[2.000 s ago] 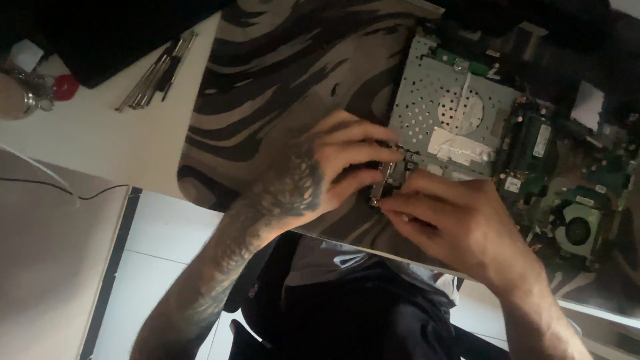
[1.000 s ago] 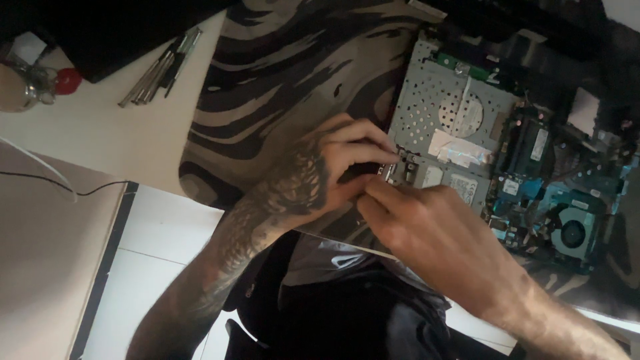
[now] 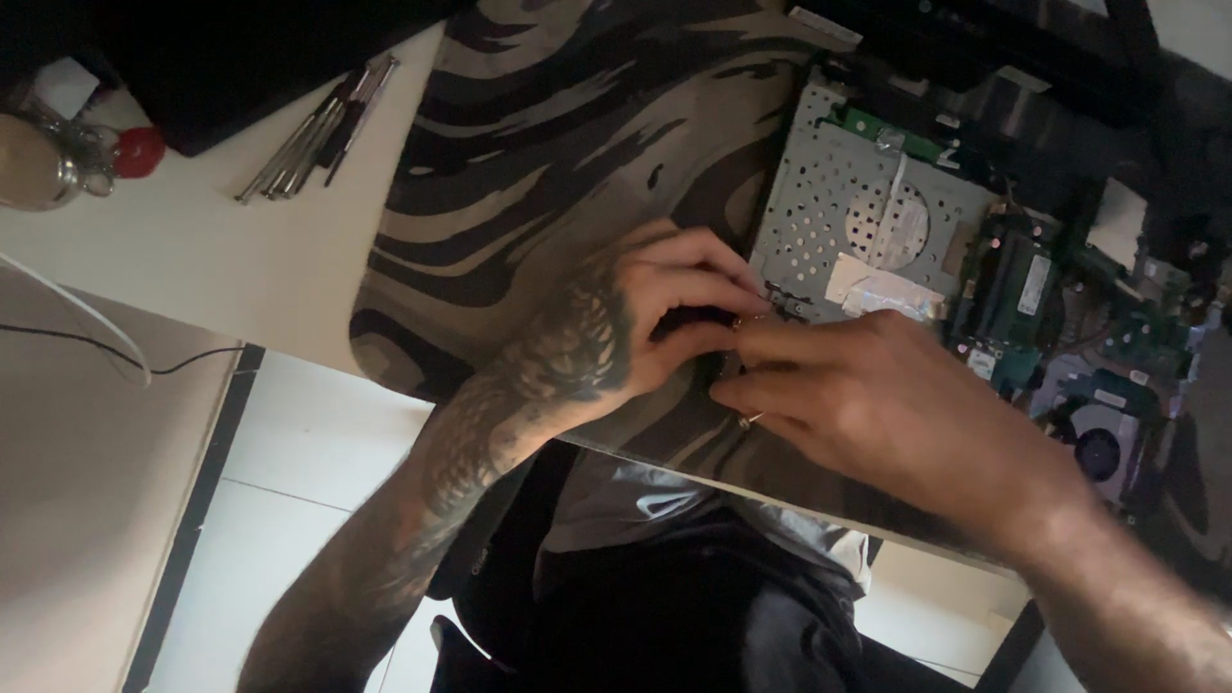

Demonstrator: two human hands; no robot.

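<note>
An opened laptop chassis [image 3: 818, 231] lies on a patterned mat [image 3: 539, 125], its perforated metal plate, green circuit boards and cooling fan [image 3: 1097, 452] exposed. My left hand [image 3: 626, 327], tattooed on the back, has its fingertips at the chassis's near left corner. There they meet the thumb and fingers of my right hand [image 3: 847, 395], which arches over the same corner. Some small part seems to be between the fingertips, but it is mostly hidden and I cannot tell which hand grips it. A thin metal thing [image 3: 749, 420] shows under my right fingers.
Several slim precision screwdrivers [image 3: 318, 135] lie on the white table [image 3: 192, 241] at the left. Beyond them are a glass jar [image 3: 34, 164], a red round item [image 3: 138, 152] and a large black object [image 3: 250, 58]. A white cable [image 3: 87, 313] hangs at the table's left edge.
My right hand has shifted slightly at the chassis corner, its fingers now covering more of the spot between the hands. The left hand stays at nearly the same place.
</note>
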